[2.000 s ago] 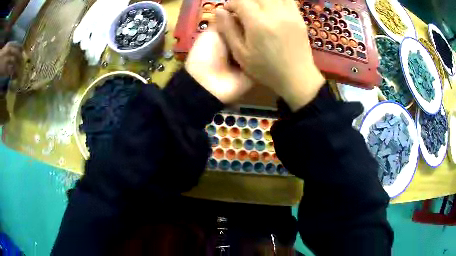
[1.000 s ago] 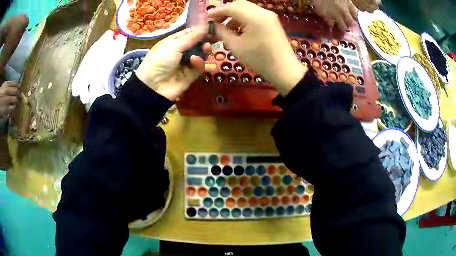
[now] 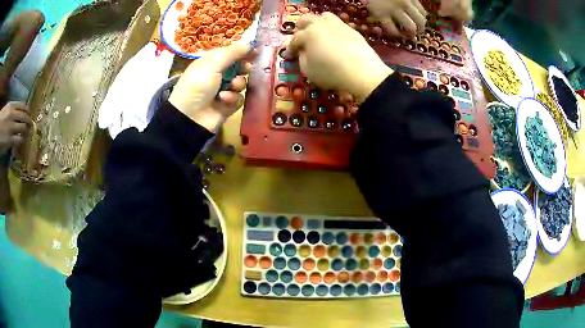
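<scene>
The red mould (image 3: 308, 148) lies in front of me, its cavities partly filled with orange and dark pieces. My right hand (image 3: 327, 54) is over its upper left field, fingertips bent down at the cavities; whether they pinch a piece is hidden. My left hand (image 3: 208, 86) is palm up at the mould's left edge, fingers curled around dark key pieces (image 3: 227, 84). The sample keyboard (image 3: 321, 256), with multicoloured round keys, lies flat nearer my body, its right end covered by my right sleeve.
An orange-piece plate (image 3: 168, 29), white gloves (image 3: 136, 90) and a long brown tray (image 3: 77, 90) are at left. A basin of black pieces (image 3: 219, 256) is partly under my left sleeve. Plates of yellow (image 3: 501, 72), teal (image 3: 541, 146) and slate pieces (image 3: 515, 230) stand right. Another person's hands (image 3: 399, 14) work at the mould's far side.
My right hand has moved from beside my left hand onto the mould. My left hand has shifted slightly left. The mould and keyboard appear lower in view than two seconds ago.
</scene>
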